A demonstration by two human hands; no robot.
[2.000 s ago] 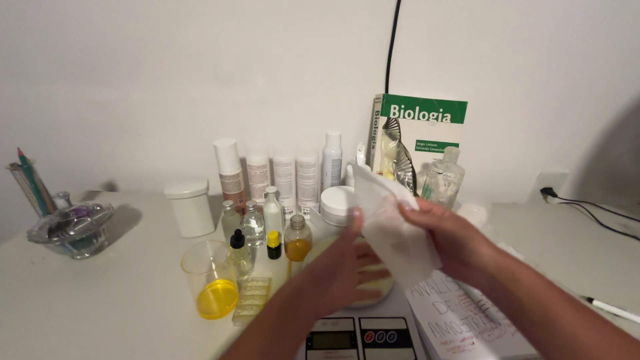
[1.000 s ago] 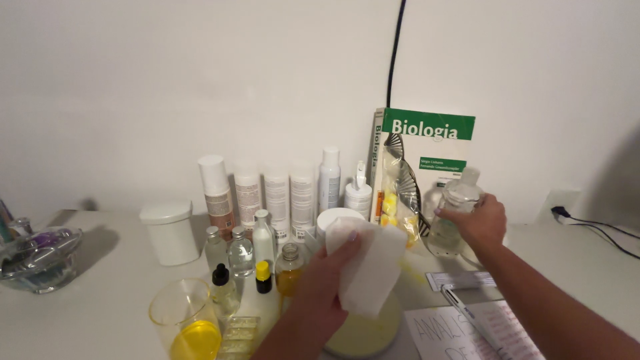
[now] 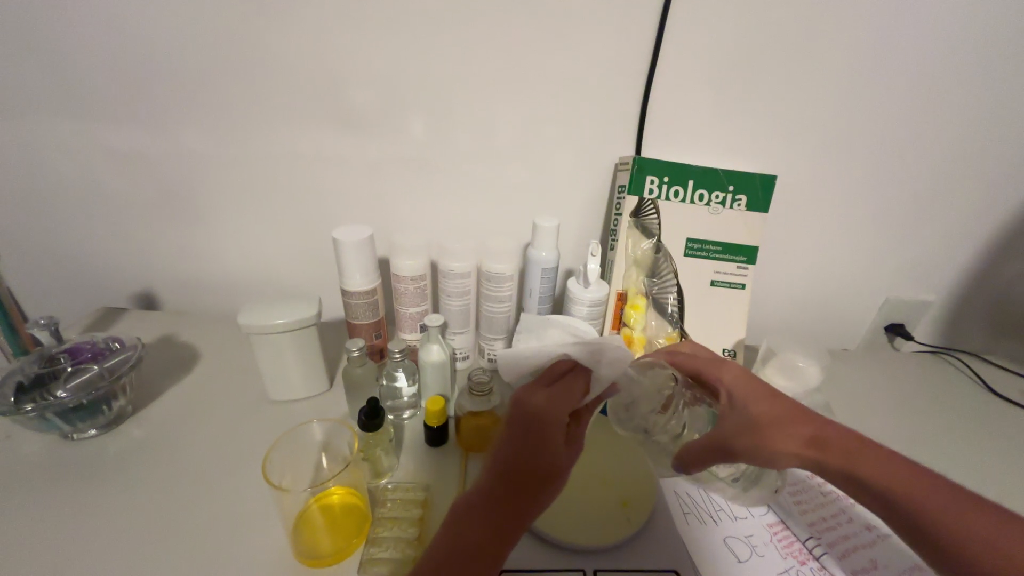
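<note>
My left hand (image 3: 552, 432) grips a folded white paper towel (image 3: 560, 352) near the middle of the view. In my right hand (image 3: 744, 408) is a clear plastic bottle (image 3: 664, 408), tilted so that its upper end points left, against or very near the towel. Its mouth is hidden by the towel and my left fingers. Below both hands lies the round pale plate of a kitchen scale (image 3: 600, 496), with small yellowish marks on it. An amber liquid stands in an uncapped glass bottle (image 3: 478, 416), just left of my left hand.
A beaker with yellow liquid (image 3: 328, 520), a clear mold (image 3: 396, 524), a dropper bottle (image 3: 376, 440) and small bottles stand at left. White bottles (image 3: 456, 304), a lidded white jar (image 3: 286, 348) and a biology book (image 3: 712, 232) line the wall. Handwritten sheets (image 3: 744, 536) lie at right.
My right hand, at the upright bottle by the book one second ago, has lifted it and brought it left, tilted, to the towel. The towel stays in my left hand.
</note>
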